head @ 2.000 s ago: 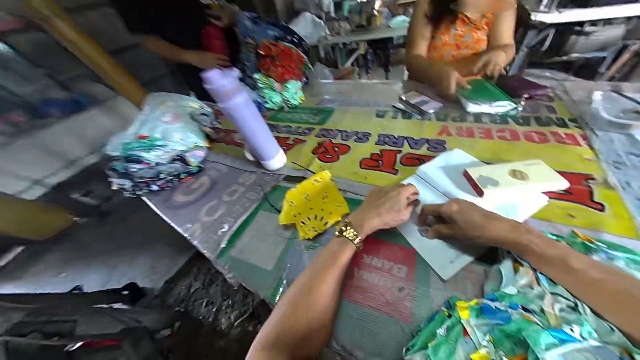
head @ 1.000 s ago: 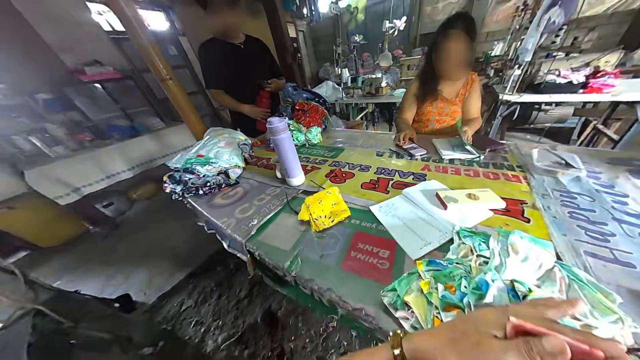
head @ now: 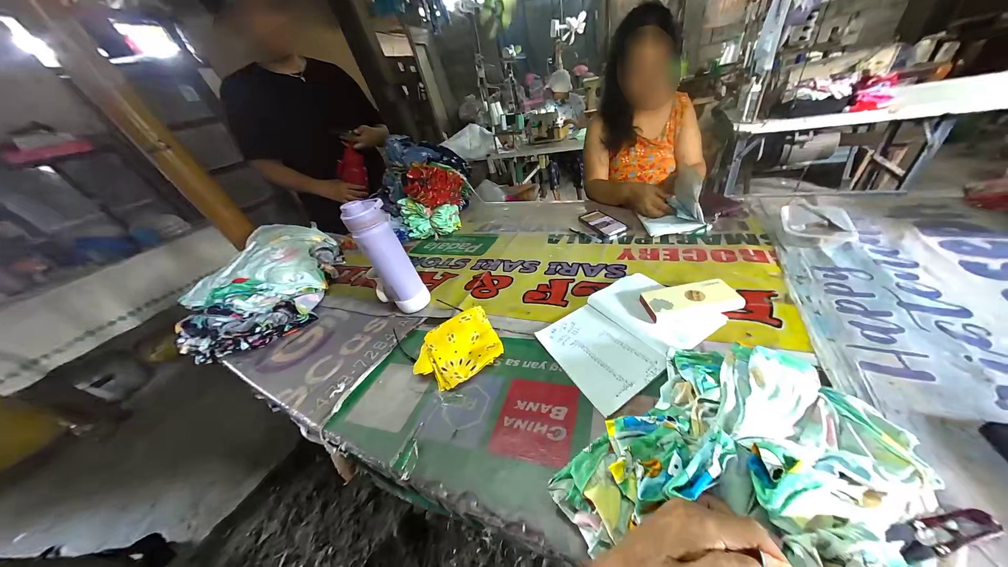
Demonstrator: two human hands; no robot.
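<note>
My left hand, cut off by the bottom edge, lies against the near side of a crumpled heap of green, white and blue printed cloth. Its fingertips are not clear, so its grip cannot be told. My right hand is out of view. Beyond the heap, an open notebook with handwriting lies on the table, a small cream box resting on its far page. A folded yellow patterned cloth sits to the left. Behind it stands a lilac tumbler.
Bagged printed cloth lies at the table's left edge. Across the table, one person handles papers beside a phone; another holds a red item near bundled cloth. A plastic tray is back right, a dark red-framed object lower right.
Two seconds ago both my hands were on the notebook; now one is by the printed cloth. The notebook lies open, untouched. The view has shifted up and across.
</note>
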